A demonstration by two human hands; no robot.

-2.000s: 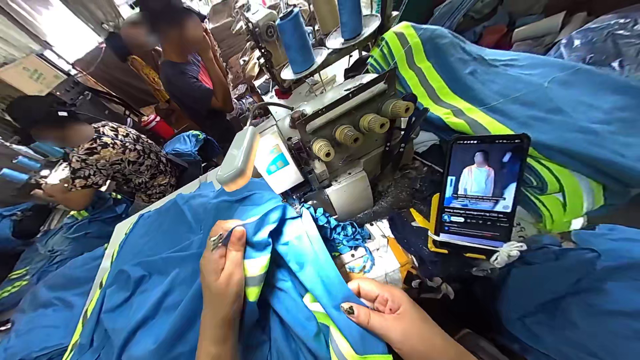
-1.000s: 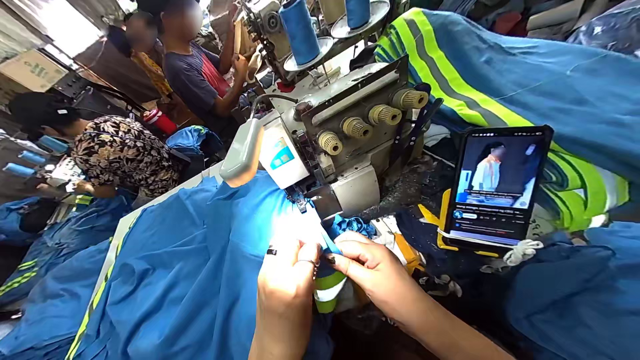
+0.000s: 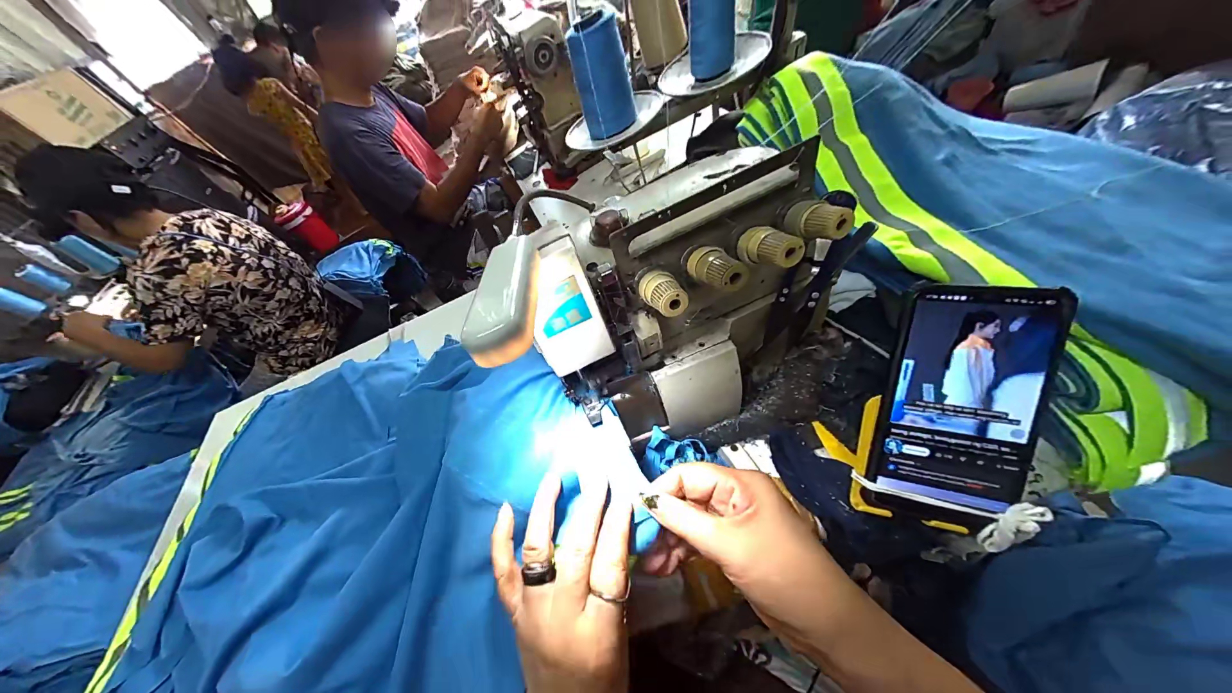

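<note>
Blue fabric spreads over the table and runs up to the presser foot of an overlock sewing machine. My left hand lies flat on the cloth just in front of the foot, fingers spread, with rings on two fingers. Right beside it, my right hand pinches the cloth's edge between thumb and fingers. A bright lamp glare washes out the fabric between my fingertips and the foot. Blue thread cones stand behind the machine head.
A phone playing a video leans in a yellow holder at the right. Behind it lies blue cloth with yellow-green reflective bands. Scraps gather by the foot. Co-workers sit at the left and stand farther back.
Both hands have come together near the presser foot, bringing the cloth's edge there from lower down. My left hand has gone from gripping the cloth to lying flat on it.
</note>
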